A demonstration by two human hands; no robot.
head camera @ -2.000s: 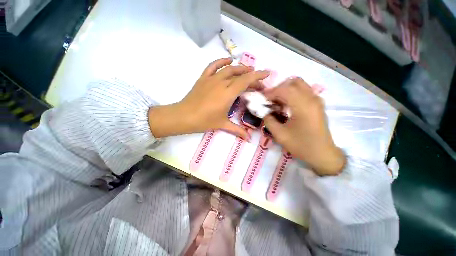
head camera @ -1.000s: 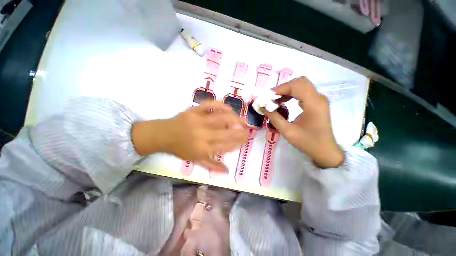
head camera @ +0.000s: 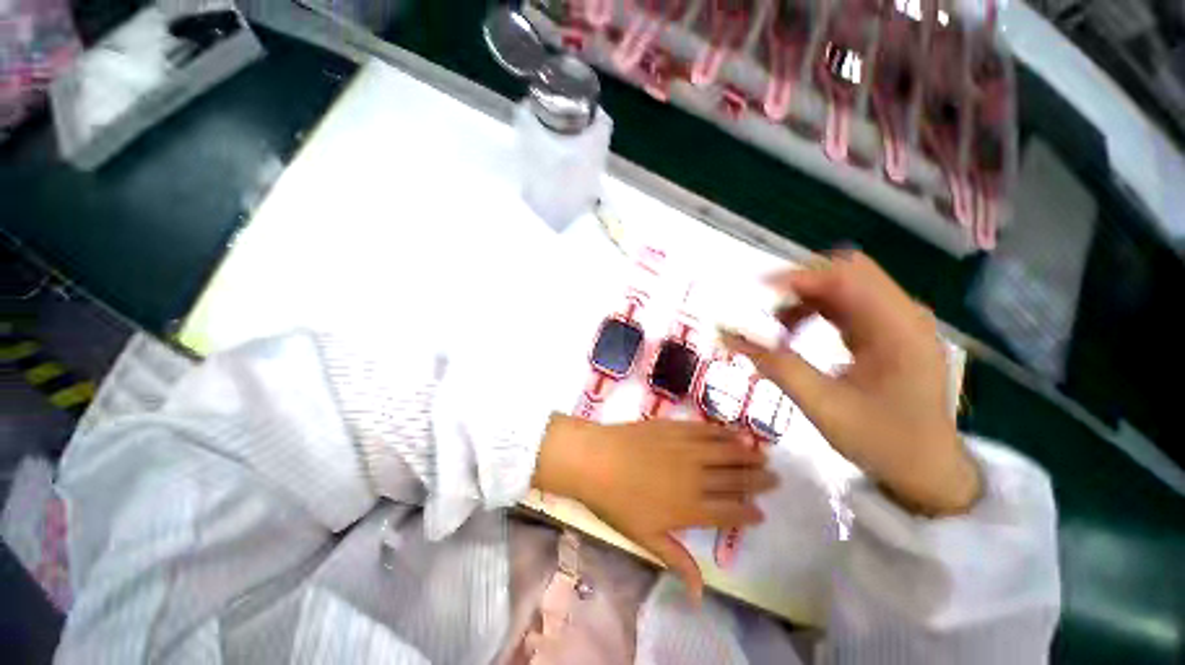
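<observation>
Four pink smartwatches lie side by side on the white mat (head camera: 390, 195); the leftmost watch (head camera: 617, 347) and its neighbour (head camera: 673, 369) show dark screens, the two right ones bright reflections. My left hand (head camera: 663, 481) lies palm down with fingers extended across the lower straps, hiding parts of them. My right hand (head camera: 877, 377) is above the right watches, blurred, with a whitish wipe (head camera: 759, 314) between thumb and fingers; it blends into the mat.
A translucent pump bottle (head camera: 563, 163) with a metallic top stands at the mat's far edge. A small stick (head camera: 608, 224) lies beside it. Beyond are a tray of pink watches (head camera: 832, 150) and a greyish clear sheet (head camera: 1040, 247). A pale box (head camera: 150, 85) is at far left.
The view has shifted, showing more of the bottle and tray. My left hand has moved off the left watch heads onto the lower straps. My right hand has lifted off the right watches.
</observation>
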